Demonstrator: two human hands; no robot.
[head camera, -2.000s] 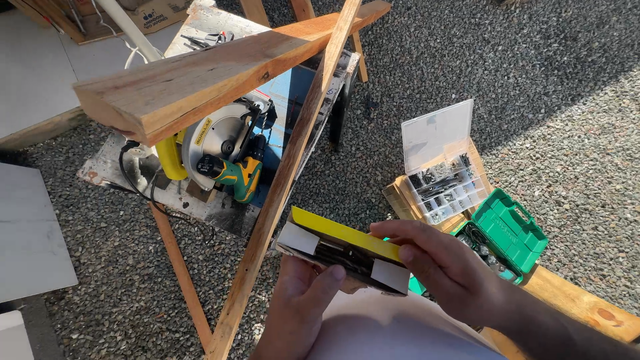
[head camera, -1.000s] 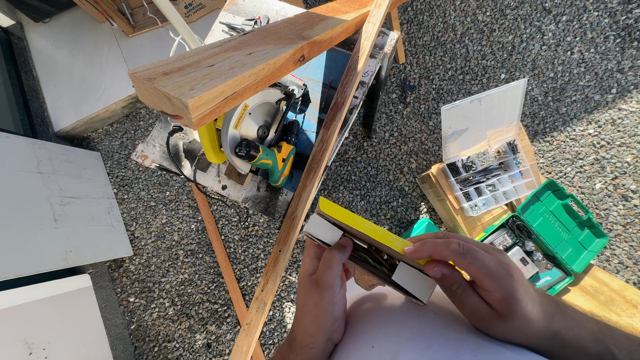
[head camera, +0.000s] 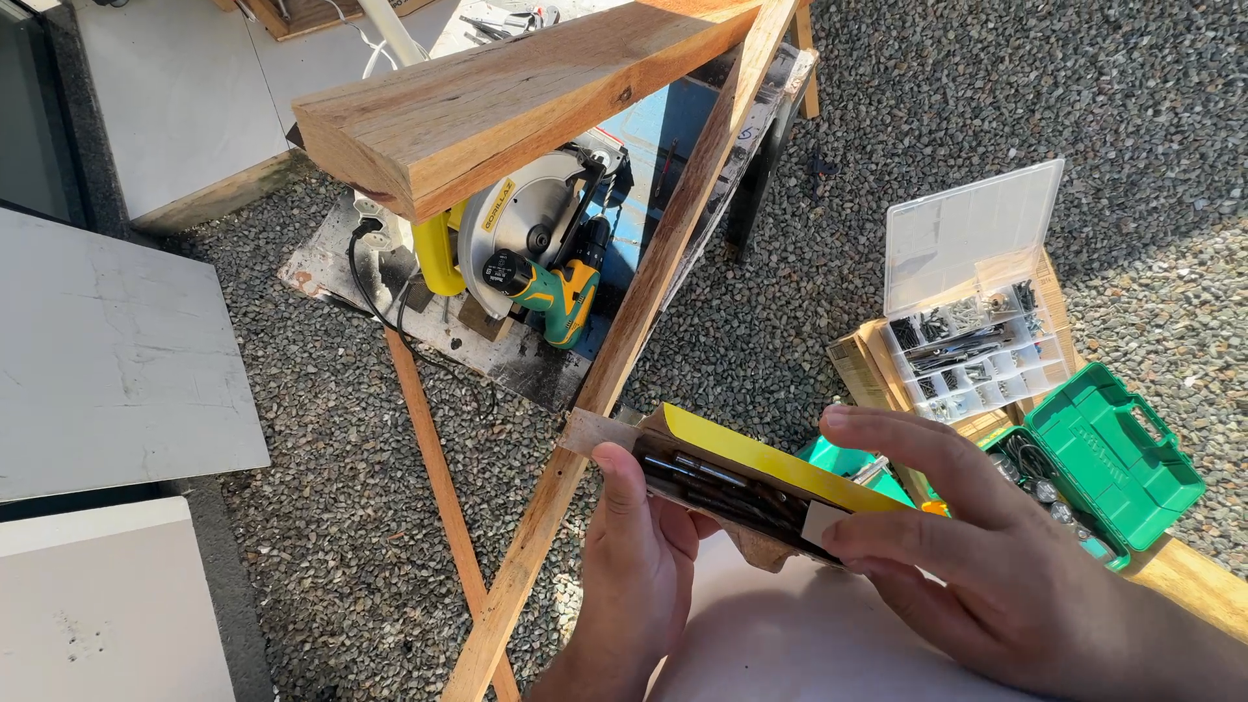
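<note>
A small cardboard box with a yellow flap (head camera: 770, 460) lies between my hands, its long side open and several dark metal drill bits (head camera: 717, 483) showing inside. My left hand (head camera: 634, 556) grips the box's left end, thumb against a white end flap that stands folded outward. Around the right end is my right hand (head camera: 936, 526), with fingertips on the other white flap (head camera: 824, 525) and the index finger raised off the box. Beyond the box, a green and yellow cordless drill (head camera: 561, 292) rests against a circular saw (head camera: 512, 219).
A thick wooden beam (head camera: 526, 88) and a long thin batten (head camera: 673, 244) cross over the worktable (head camera: 526, 370). On the right, a clear compartment organizer (head camera: 975, 341) of screws stands with its lid up beside an opened green tool case (head camera: 1116, 453). White panels (head camera: 117, 361) are on the left.
The left white end flap has swung outward, uncovering more of the bits. My right index finger has lifted off the yellow flap. The view has shifted left.
</note>
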